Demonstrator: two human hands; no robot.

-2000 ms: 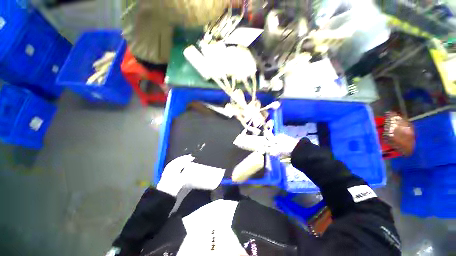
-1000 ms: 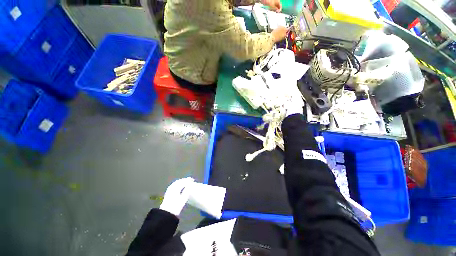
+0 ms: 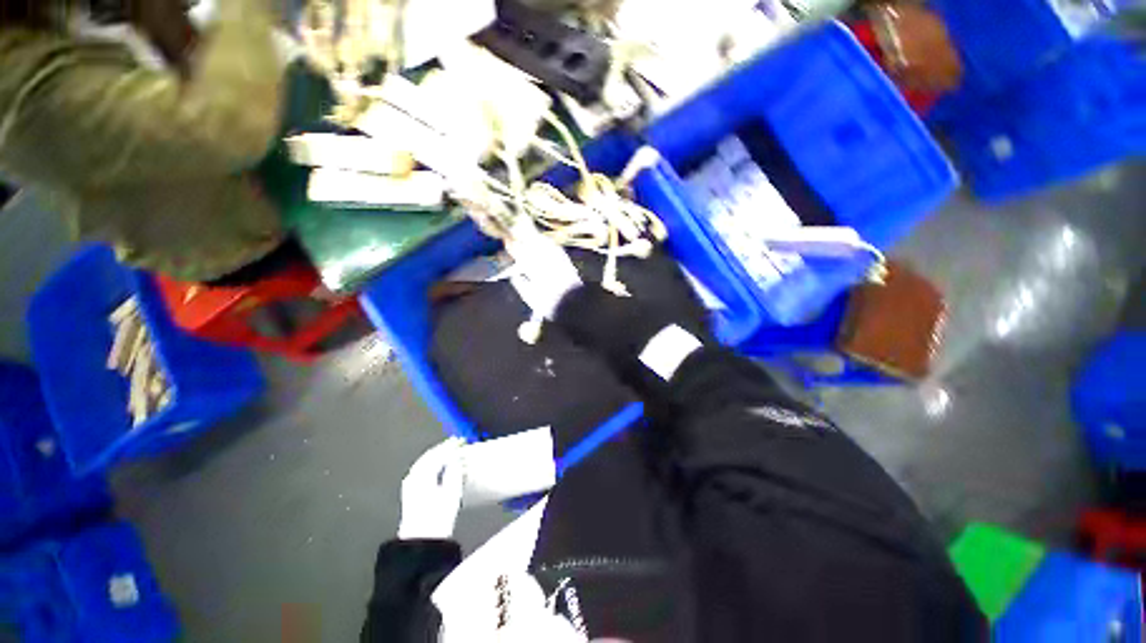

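Note:
My left hand (image 3: 432, 487), in a white glove, is shut on a flat white sheet (image 3: 509, 466) at the near left edge of a blue tote (image 3: 409, 356). My right hand (image 3: 542, 275), in a white glove, reaches over the tote's far side, at a bundle of cream cords (image 3: 588, 216). Its fingers are lost against the white parts, so its grip cannot be told. White power strips (image 3: 375, 189) lie beside the cords on a green bench (image 3: 358, 239). A black liner (image 3: 528, 358) covers the tote's inside.
Another blue tote (image 3: 867, 163) at the right holds small white blocks (image 3: 744, 214). A brown stool (image 3: 895, 319) stands beside it. A person (image 3: 151, 138) sits on a red stool (image 3: 270, 302) at the left, near a blue tote of pale strips (image 3: 138, 362).
The view has turned, so the bench now lies at upper left. My right hand has stayed around the cords and white parts. My left hand still holds the sheet.

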